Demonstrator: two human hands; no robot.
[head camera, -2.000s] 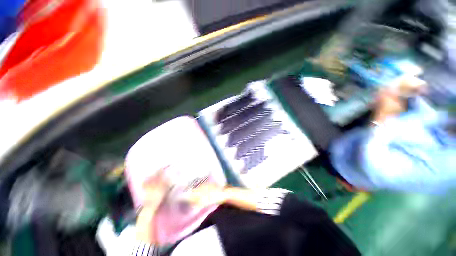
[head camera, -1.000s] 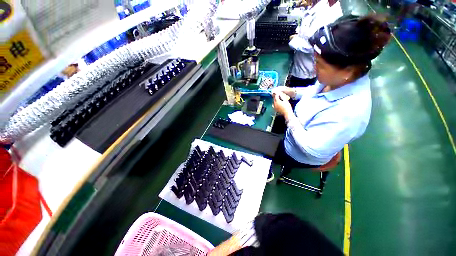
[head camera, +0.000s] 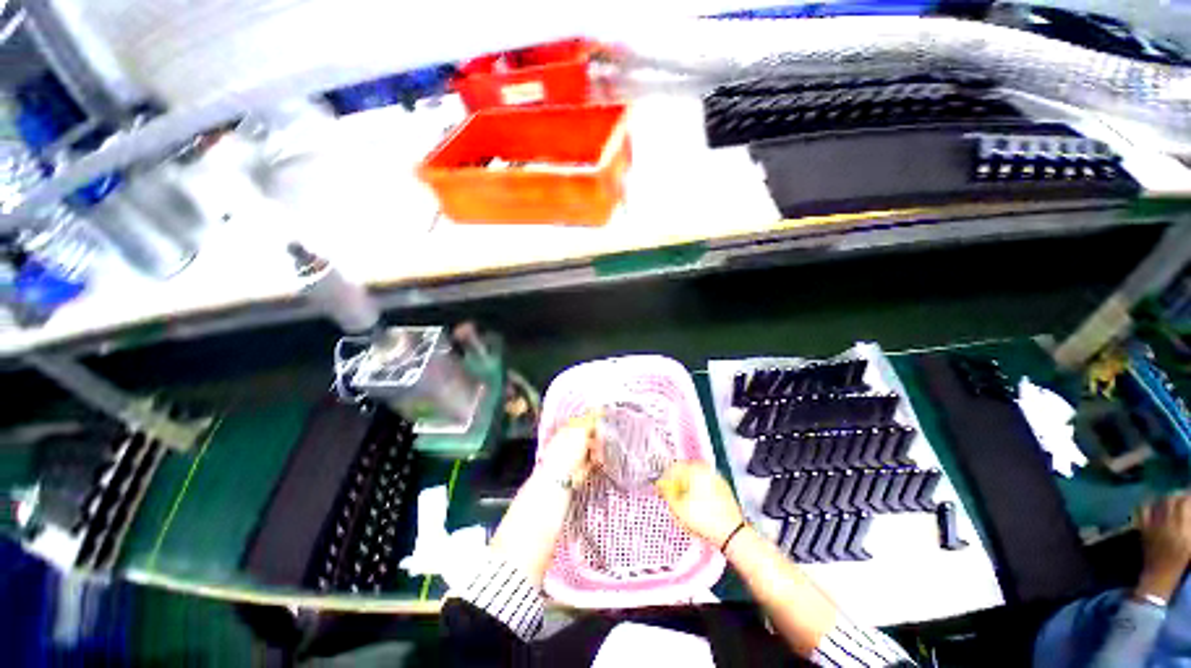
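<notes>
The pink basket (head camera: 631, 555) stands on the bench in front of me, and a few thin pins lie along its left inner side. A clear plastic bag (head camera: 634, 441) with grey contents is over the basket. My left hand (head camera: 570, 453) grips the bag's left side, inside the basket's left rim. My right hand (head camera: 700, 500) has its fingers closed on the bag's lower right edge, over the basket's right side. The bag is slightly blurred and its opening cannot be made out.
Rows of black parts (head camera: 842, 450) lie on a white sheet (head camera: 914, 574) at right. The press (head camera: 425, 379), white cloth (head camera: 438, 535) and black tray (head camera: 307, 502) are at left. An orange-red bin (head camera: 529, 163) stands on the shelf. Another person's hand (head camera: 1162, 542) shows at far right.
The view has swung back from the neighbouring person to the basket. Both my hands now show with the bag; one second ago only my right forearm showed at the bottom edge.
</notes>
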